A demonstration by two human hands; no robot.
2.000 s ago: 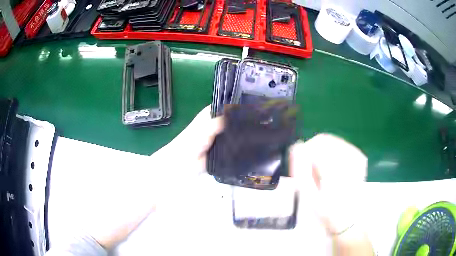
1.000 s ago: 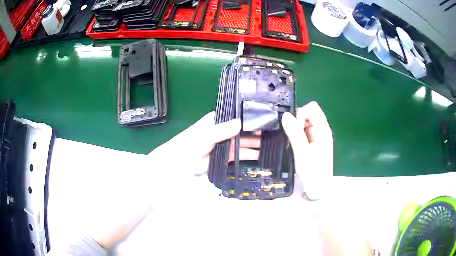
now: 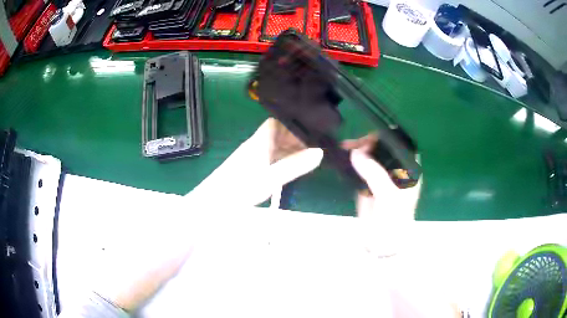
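A stack of black phone frames (image 3: pixel 311 99) is held above the green surface, tilted from upper left to lower right and blurred. My left hand (image 3: pixel 280 161) grips its lower left side, with the thumb across it. My right hand (image 3: pixel 385 186) holds its lower right end. Both hands are overexposed, and the fingers behind the stack are partly hidden. Another small stack of dark phone frames (image 3: pixel 193 105) lies on the green surface to the left, gold or silver spots not clear, a pale label-like patch at its lower end.
A red tray (image 3: pixel 242 45) with frames and piles lies at the back. White rolls (image 3: pixel 407 23) stand at the back right. A green fan (image 3: pixel 534 286) is at the lower right. A dark rack with a white holed strip (image 3: pixel 42 217) is at the left edge.
The held stack was upright with its open windows facing me; it is now raised and tilted sideways. The loose frame in front at two seconds ago is no longer seen there.
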